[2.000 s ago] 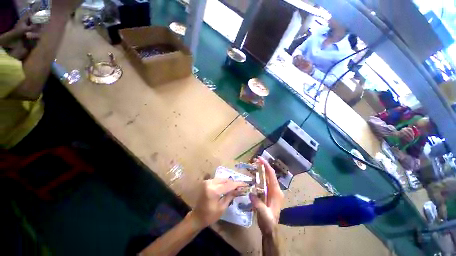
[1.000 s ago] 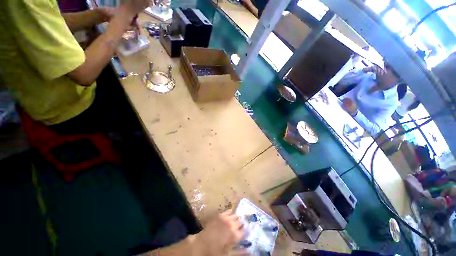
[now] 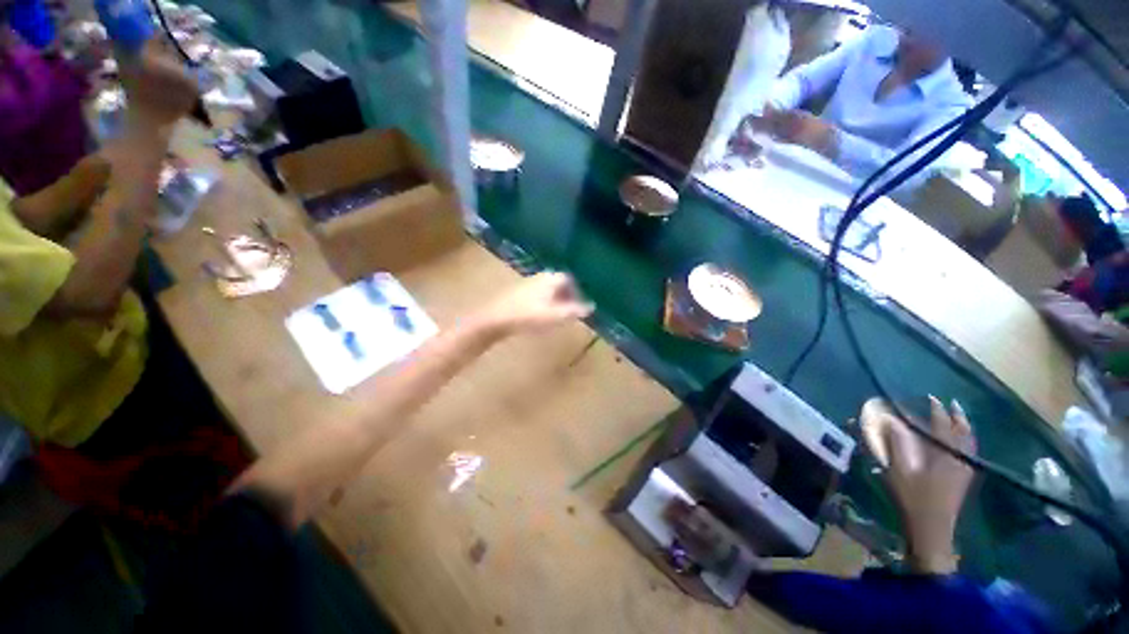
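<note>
The white fixture plate with dark blue posts lies on the bench, left of my left forearm. My left hand is over the bench's belt-side edge; its fingers are blurred and I cannot tell if they hold anything. My right hand is over the green belt at the right, with a round unit between thumb and fingers. The screw feeder stands on the bench between my hands. The blue electric screwdriver is at the bottom right, partly cut off.
Round units sit on the green belt, one on a brown wooden fixture. A cardboard box and a legged round unit are on the bench. A worker in yellow sits left, another across the belt. Black cables hang at right.
The white plate now lies farther left along the bench, clear of my hand. My left hand has moved toward the belt. My right hand has come into view at the round unit. The view has shifted.
</note>
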